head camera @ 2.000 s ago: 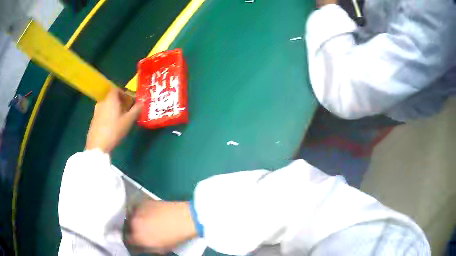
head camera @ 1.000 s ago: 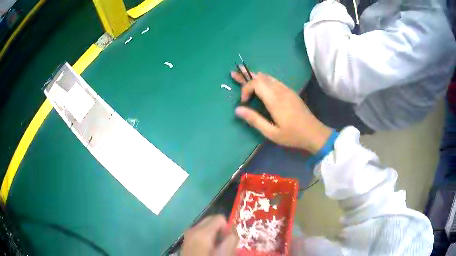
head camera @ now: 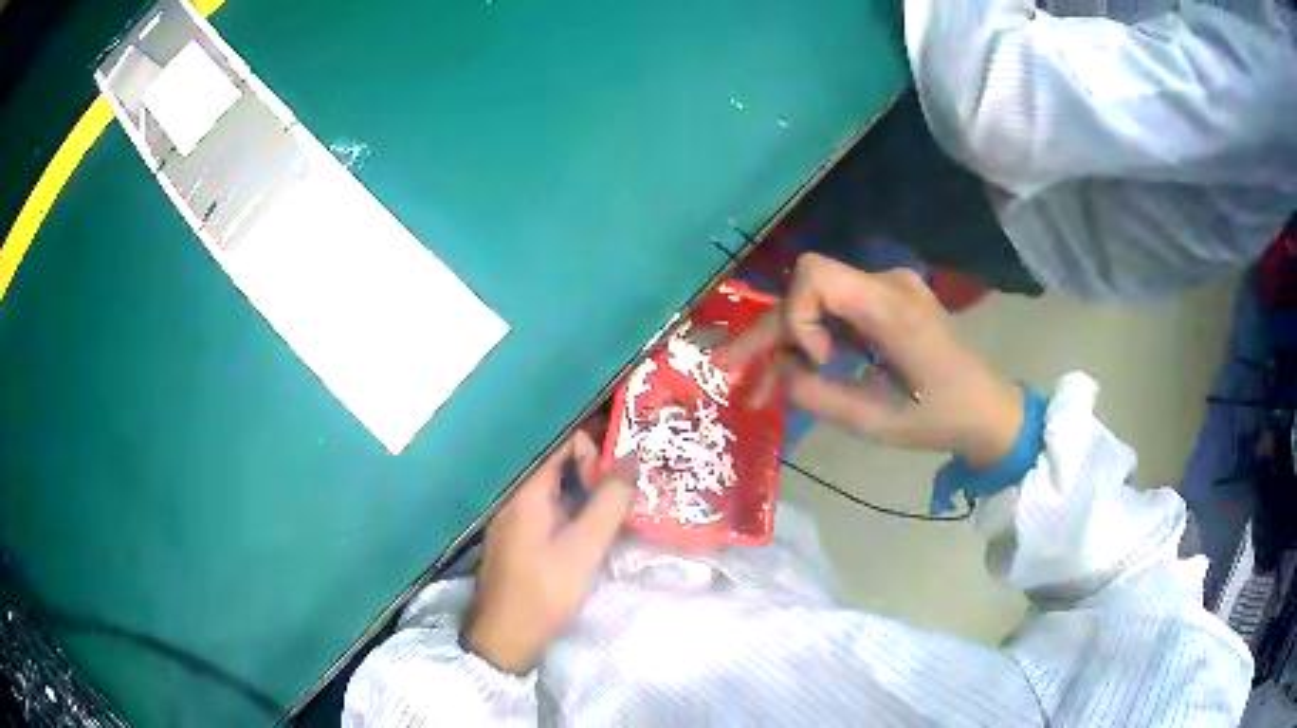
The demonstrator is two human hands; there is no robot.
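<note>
A red parts bin (head camera: 761, 491) with many small white slivers (head camera: 683, 441) in it is at the bench's front edge, above my lap. My left hand (head camera: 548, 548) holds the bin by its left side, with the thumb at the rim. My right hand (head camera: 896, 363) is over the bin's upper right side, slightly blurred, with thin dark tweezers (head camera: 890, 373) held in it. A blue band is on my right wrist. The white strip (head camera: 363, 306), with a greyish end bearing a pale rectangle, lies flat on the green bench.
The green bench (head camera: 598, 157) ends at a diagonal edge. A yellow strip (head camera: 54, 192) runs at the upper left. Another person's striped white sleeve (head camera: 1053, 100) is at the upper right. A dark cord (head camera: 868, 501) hangs from near the bin to my right wrist. Clear trays (head camera: 43, 668) are at the lower left.
The bin has gone from the bench to its front edge, held by my left hand. My right hand has moved from the bench to over the bin. The slivers near it on the bench are gone.
</note>
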